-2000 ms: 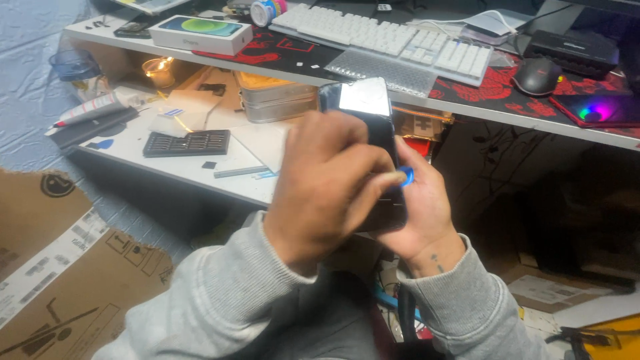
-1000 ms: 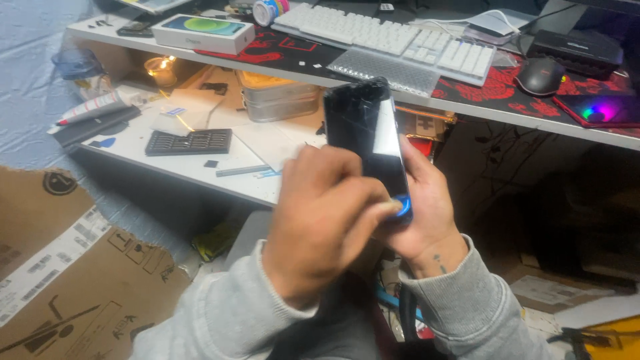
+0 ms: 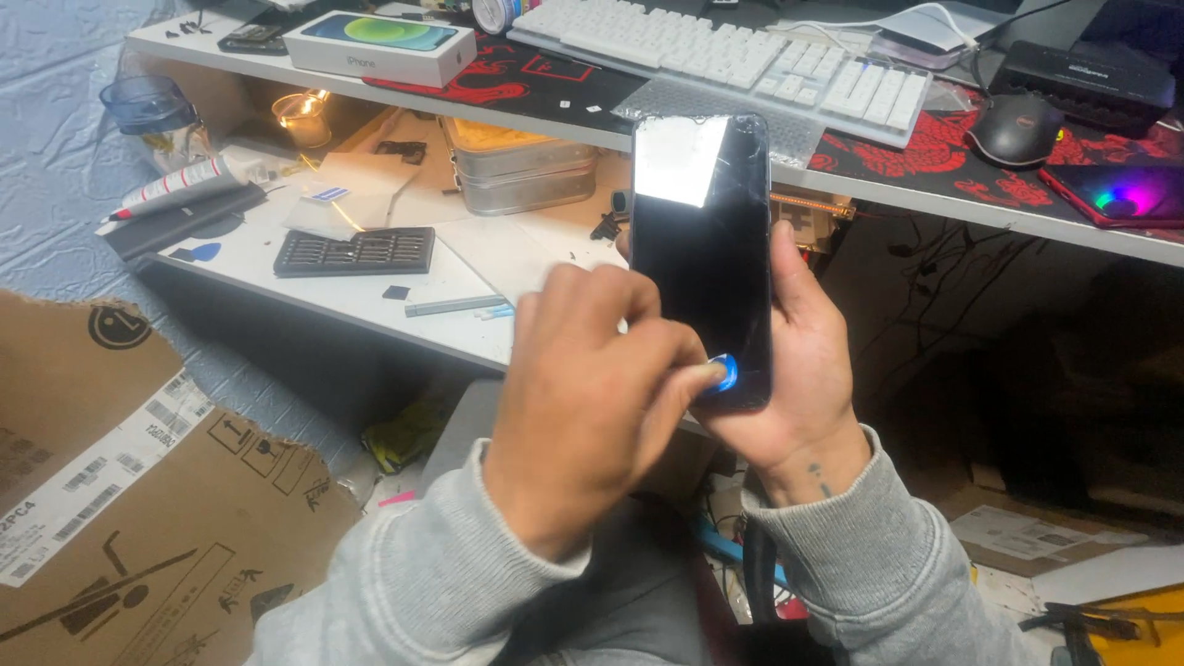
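A smartphone with a cracked top edge (image 3: 700,250) stands upright in my right hand (image 3: 805,356), its dark screen facing me and reflecting a white patch of light. The palm lies behind its lower end and the thumb along its right side. Between thumb and curled fingers my left hand (image 3: 601,388) pinches a small blue pick (image 3: 724,372), which touches or lies just over the lower part of the screen. The fingertips of the left hand are partly hidden behind its knuckles.
On the lower shelf are a screwdriver bit case (image 3: 354,252), a metal tin (image 3: 523,166), a white tube (image 3: 176,190) and a lit candle glass (image 3: 303,118). The desk above holds an iPhone box (image 3: 379,46), keyboard (image 3: 731,55) and mouse (image 3: 1016,128). A cardboard box (image 3: 157,518) stands at left.
The phone has come from a tilted pose to a more upright one, its screen now in fuller view. My left hand still pinches the blue pick near the phone's lower end.
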